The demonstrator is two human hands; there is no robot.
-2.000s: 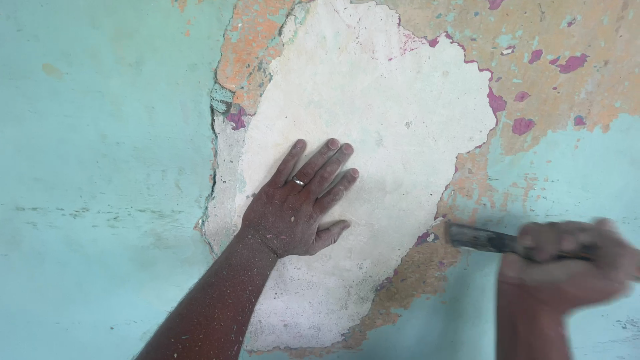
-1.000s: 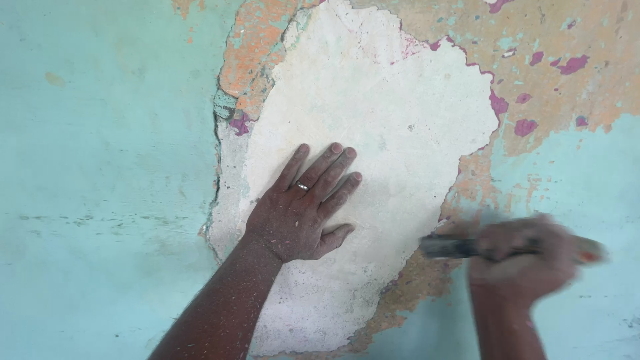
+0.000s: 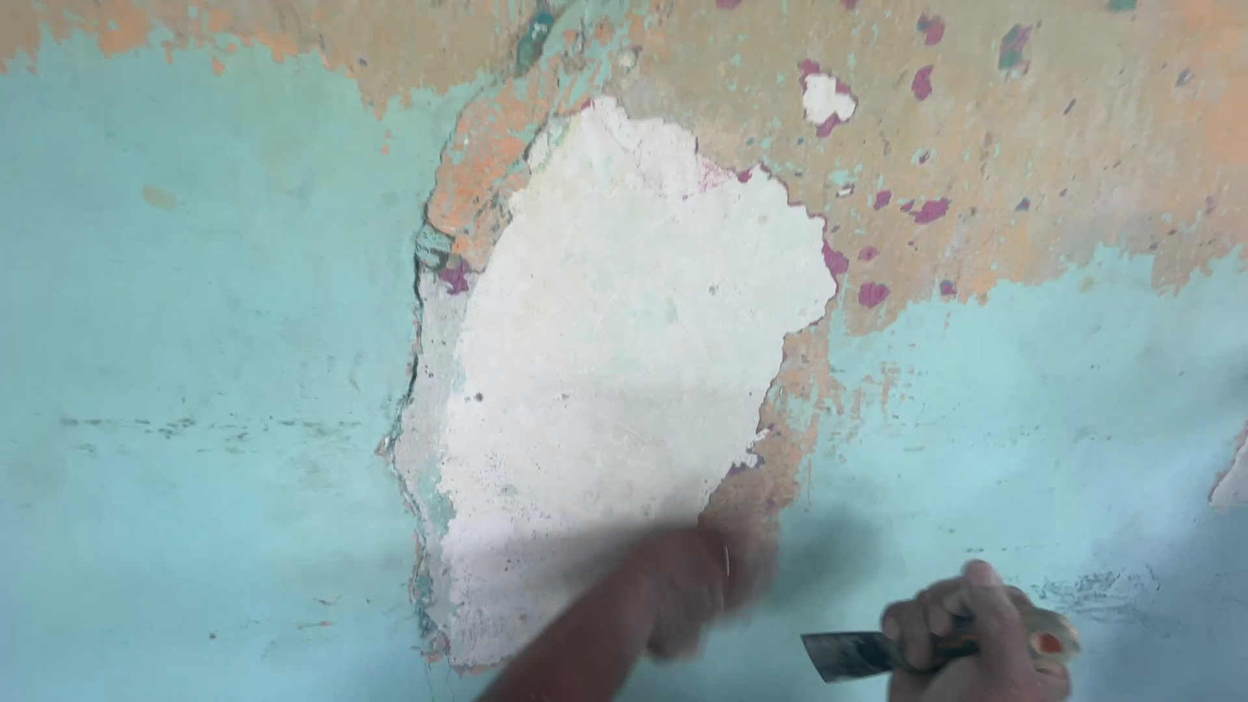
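Observation:
My right hand is closed around the handle of a scraper at the lower right, its flat metal blade pointing left, over the turquoise paint. My left hand, blurred, is at the lower edge of a large bare white plaster patch; a ring shows on one finger. Whether it touches the wall, and how its fingers are set, cannot be made out. Torn paint edges and a tan strip border the patch on the right.
Turquoise paint covers the wall at left and lower right. Tan and orange layers with purple spots lie above. A raised, cracked edge runs down the patch's left side.
My left hand was spread flat on the white patch and has moved down and right to its lower edge. The scraper in my right hand has moved down, away from the patch's edge.

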